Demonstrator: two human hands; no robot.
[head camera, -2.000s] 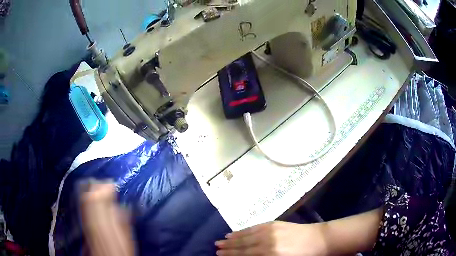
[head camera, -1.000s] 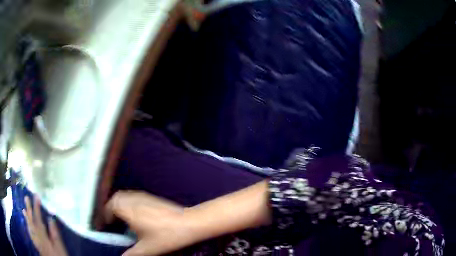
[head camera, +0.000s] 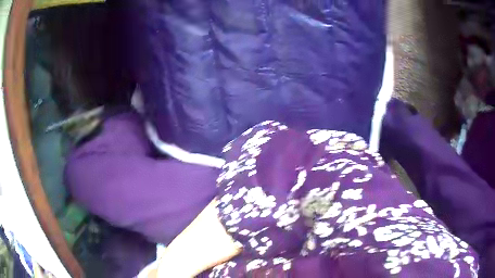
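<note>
A shiny navy quilted panel (head camera: 260, 65) with white edges (head camera: 383, 87) hangs over the wearer's lap, beside the table. My right forearm comes out of a floral purple sleeve and runs down to the bottom edge. Only the wrist and a sliver of my right hand (head camera: 152, 269) show, so what its fingers do is hidden. My left hand cannot be made out. A small patch of blue fabric (head camera: 20, 252) shows at the lower left by the table.
The white table with its brown edge (head camera: 21, 136) curves down the left side. Below it are the wearer's purple-clad leg (head camera: 130, 184) and blurred green and grey things under the table. A grey-brown upright surface (head camera: 420, 65) and blurred patterned cloth are at the right.
The view has swung further right and down, so the phone and cable have left it. The quilted panel looks larger. Both hands have slid towards or past the bottom edge.
</note>
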